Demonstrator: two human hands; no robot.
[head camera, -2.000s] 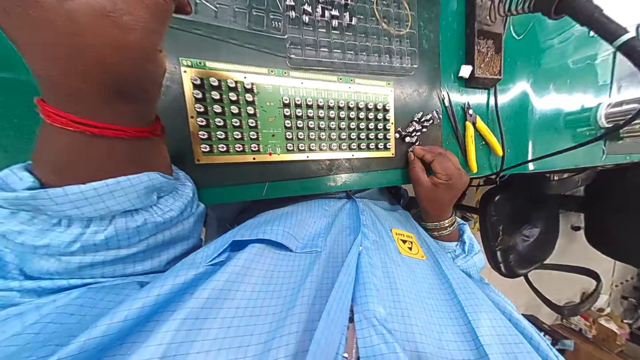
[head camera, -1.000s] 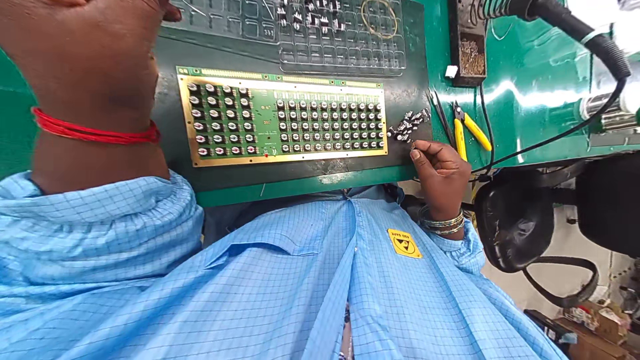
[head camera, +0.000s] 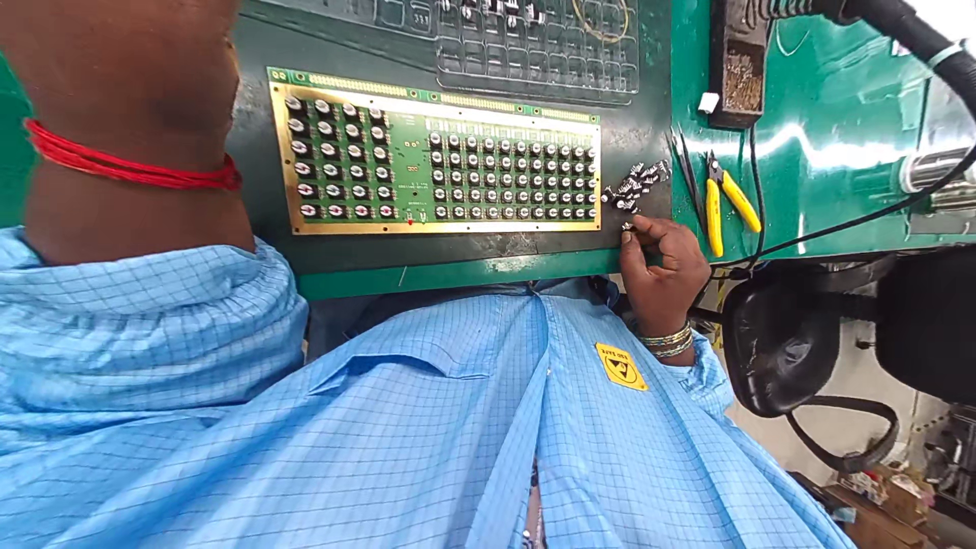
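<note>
A green circuit board (head camera: 412, 168) with gold-coloured edges lies on the dark mat, bearing rows of round-topped black components. Just off its right end is a loose pile of small black-and-silver components (head camera: 640, 183). Below that pile my right hand (head camera: 663, 255) pinches a small metallic component (head camera: 627, 227) between thumb and forefinger. My left hand (head camera: 130, 61) reaches up past the board's left side; only its wrist and lower part show, and its fingers are outside the view. Yellow-handled cutters (head camera: 728, 202) and dark tweezers (head camera: 690, 179) lie right of the pile.
Clear plastic compartment trays (head camera: 534, 69) stand behind the board, some holding parts and a yellowish ring of wire. At the right are a soldering iron stand (head camera: 740, 76), a thick black hose (head camera: 907, 30) and a black cable (head camera: 854, 236). Black chairs (head camera: 785, 335) stand beside the green bench.
Fingertips of my left hand, seen at the top in the earlier frames, are now out of view. My right hand stays beside the component pile. The view has shifted slightly.
</note>
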